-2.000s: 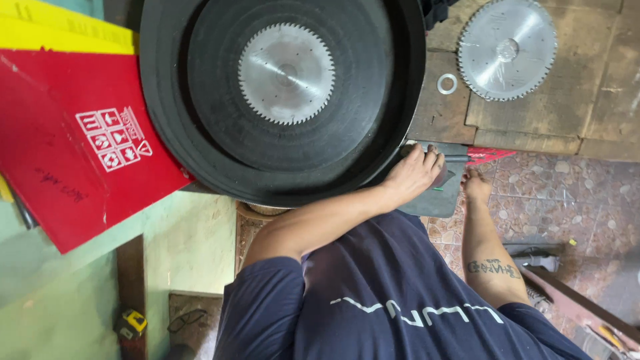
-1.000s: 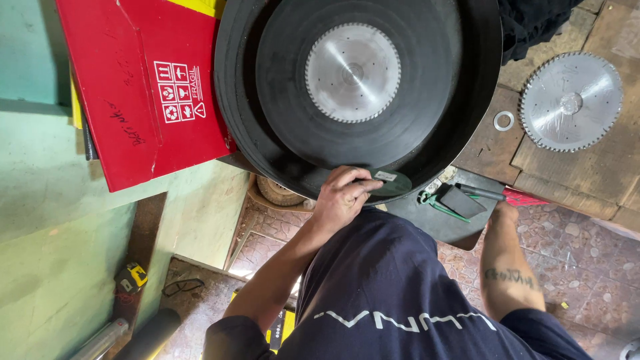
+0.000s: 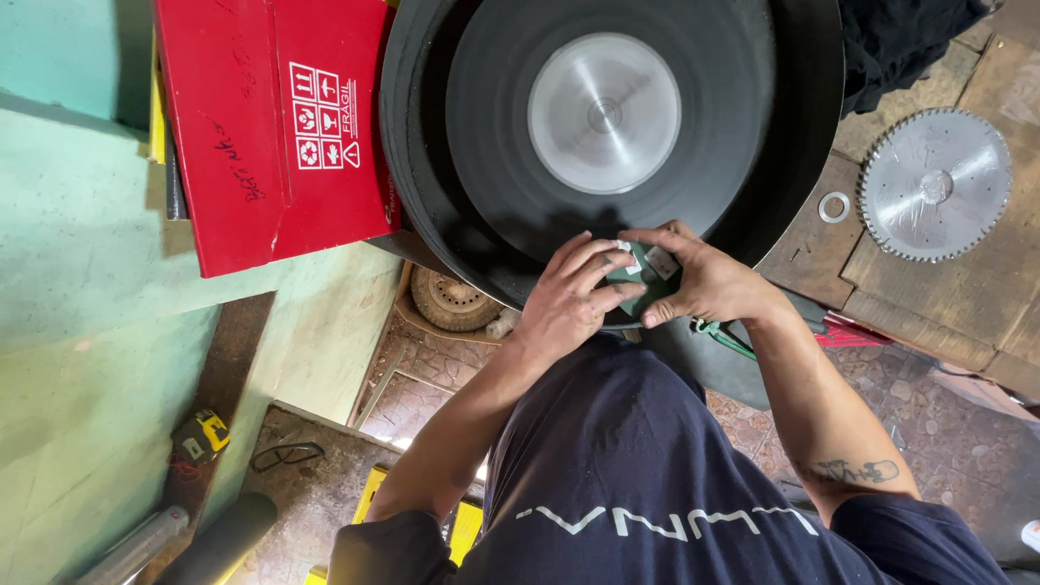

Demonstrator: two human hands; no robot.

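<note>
Both hands meet at the near rim of a large round black pan (image 3: 422, 146). My left hand (image 3: 581, 288) and my right hand (image 3: 695, 280) hold between them a small dark green flat piece (image 3: 642, 301) with white labels on it. Inside the pan, a circular saw blade (image 3: 605, 114) lies centred on a black disc (image 3: 504, 106). Blade and disc look smeared, as if spinning; the teeth cannot be made out. A green-handled tool (image 3: 730, 340) is partly hidden behind my right forearm.
Right of the pan, a second circular saw blade (image 3: 934, 185) and a metal ring (image 3: 834, 207) lie on a wooden bench (image 3: 918, 305). Black cloth (image 3: 902, 41) is above them. A red box (image 3: 276, 146) stands left. Lower left are a tape measure (image 3: 201, 436) and a small wheel (image 3: 455, 296).
My right hand has come up from beside the bench to the piece at the pan's near rim, joining my left hand. The blade's teeth and holes, sharp earlier, are now blurred. The view has shifted.
</note>
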